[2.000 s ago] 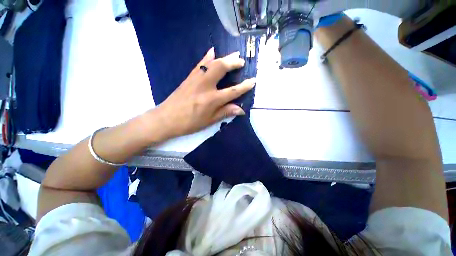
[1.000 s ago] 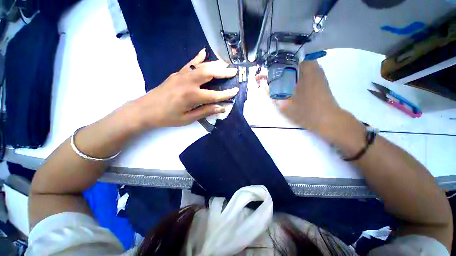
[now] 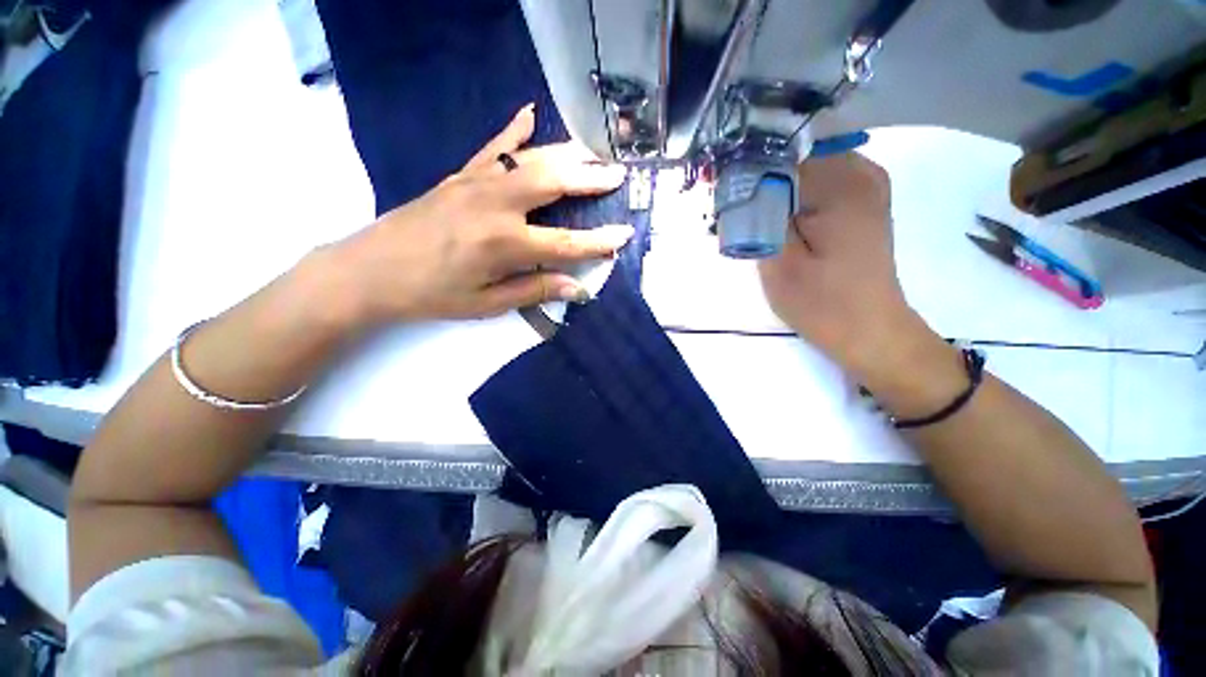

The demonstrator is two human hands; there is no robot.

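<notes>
A long dark navy cloth (image 3: pixel 430 93) lies on the table left of the needle, and its lower end (image 3: pixel 622 397) hangs over the front edge. My left hand (image 3: pixel 463 245) lies flat on the cloth, fingers spread, fingertips beside the presser foot (image 3: pixel 642 185). A pale piece shows under its lower fingers. My right hand (image 3: pixel 840 265) is right of the blue-grey cylindrical attachment (image 3: pixel 754 212), with its fingers curled and partly hidden behind it; whether it holds anything cannot be told. The sewing machine head (image 3: pixel 926 79) fills the top.
Stacked navy panels (image 3: pixel 60 199) lie at far left. Thread snips (image 3: pixel 1038 265) with pink and blue handles lie right of my right hand. A dark and brown box-like object (image 3: pixel 1118 165) is at the right. A measuring strip (image 3: pixel 873 493) runs along the front edge, with a blue bin (image 3: pixel 271 536) below.
Over two seconds, my right hand has come back from behind the machine head to beside the attachment. My left hand has shifted slightly left. More of the navy end lies over the front edge.
</notes>
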